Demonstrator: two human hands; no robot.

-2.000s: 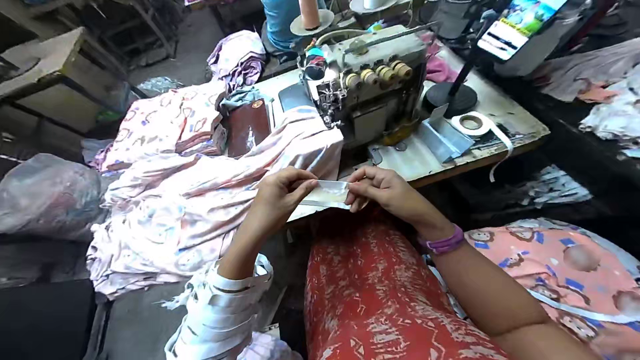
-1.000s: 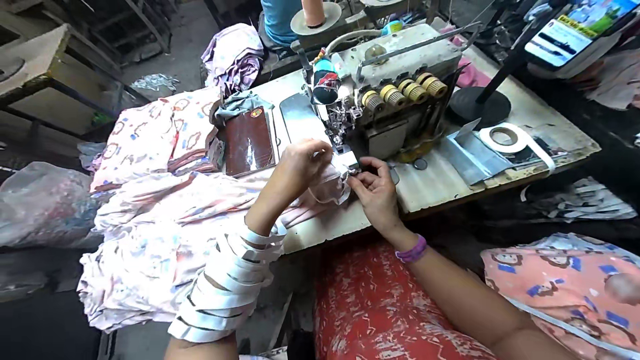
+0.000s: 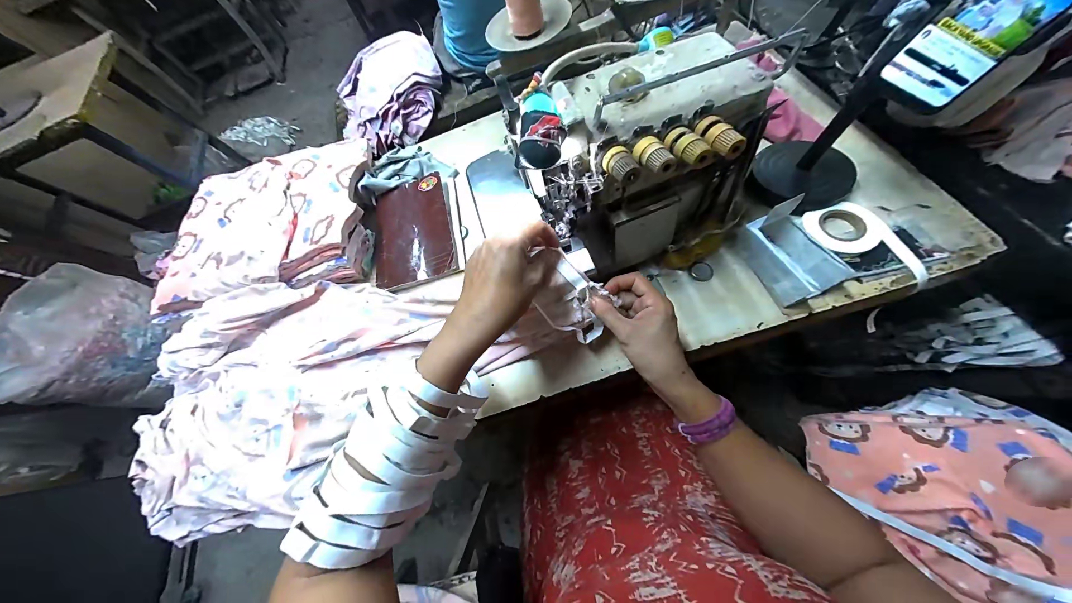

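Observation:
In the head view an overlock sewing machine (image 3: 670, 159) stands on a worn table. Just in front of its needle area my left hand (image 3: 511, 264) pinches a white elastic band (image 3: 572, 272) between thumb and fingers. Lower right of it, my right hand (image 3: 641, 322) grips the gathered edge of the same band and pale fabric. The band loops between both hands, over pale printed fabric (image 3: 251, 410) heaped to the left. White strips (image 3: 385, 477) wrap my left forearm. The fingertips partly hide what they hold.
A brown notebook (image 3: 416, 230) and folded printed cloth (image 3: 268, 213) lie left of the machine. To its right are a phone stand (image 3: 804, 174), a metal folder guide (image 3: 791, 260) and a white tape roll (image 3: 842, 228). Peach printed fabric (image 3: 938, 494) lies at lower right.
Two seconds ago both hands held the white piece above my lap; they then moved forward to the machine. Since one second ago, the hands have drawn slightly back from the needle area.

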